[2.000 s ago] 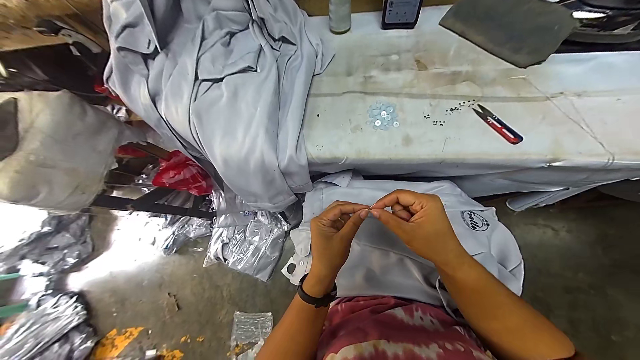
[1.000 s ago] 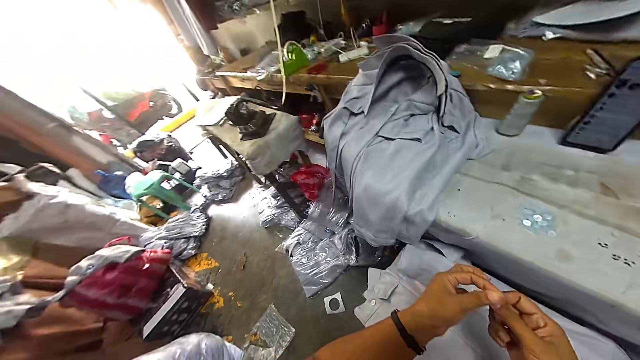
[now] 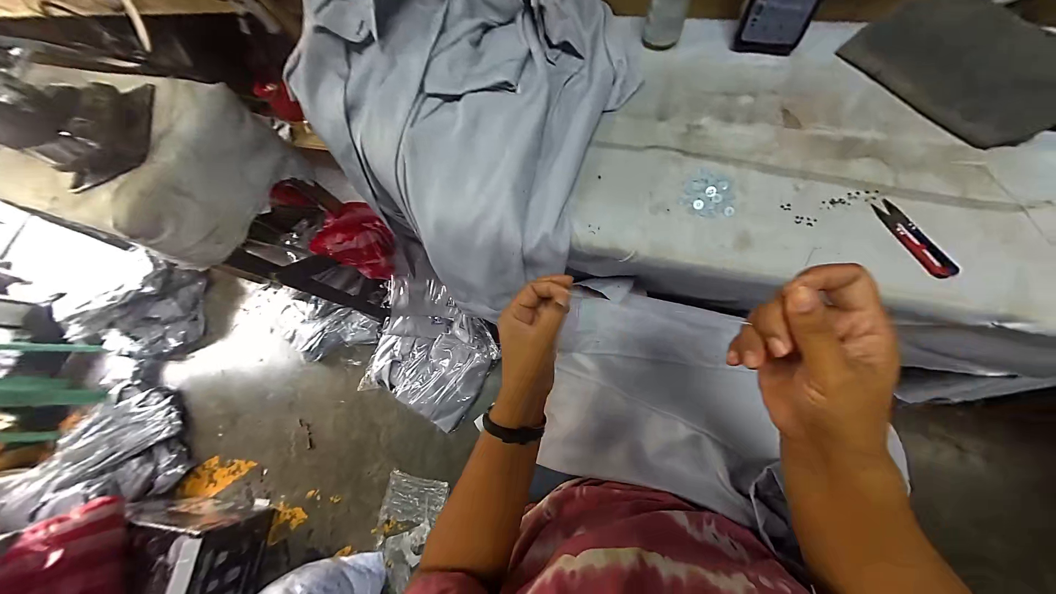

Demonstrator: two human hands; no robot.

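A light grey garment point(image 3: 643, 396) lies across my lap, below the table edge. Over its upper left edge, my left hand point(image 3: 536, 318) has thumb and forefinger pinched together. My right hand point(image 3: 825, 355) is raised at the right, its thumb pressed to its forefinger. A faint thin thread point(image 3: 660, 307) appears to stretch between the two pinches; whether a needle is on it cannot be seen. Clear round buttons point(image 3: 709, 195) lie in a pile on the table, with small dark pieces point(image 3: 837, 200) and red-handled thread snips point(image 3: 917, 241) to their right.
Grey shirts point(image 3: 470, 148) hang over the cloth-covered table point(image 3: 660, 239). A spool or bottle point(image 3: 664, 23), a phone point(image 3: 774, 25) and a dark folded cloth point(image 3: 957, 70) lie at its back. Plastic-wrapped garments point(image 3: 437, 359) and a red plastic bag point(image 3: 355, 239) are at the left.
My hands, close together in both earlier frames, are now wide apart, the right one raised at the right. The view swung left and then back to the table.
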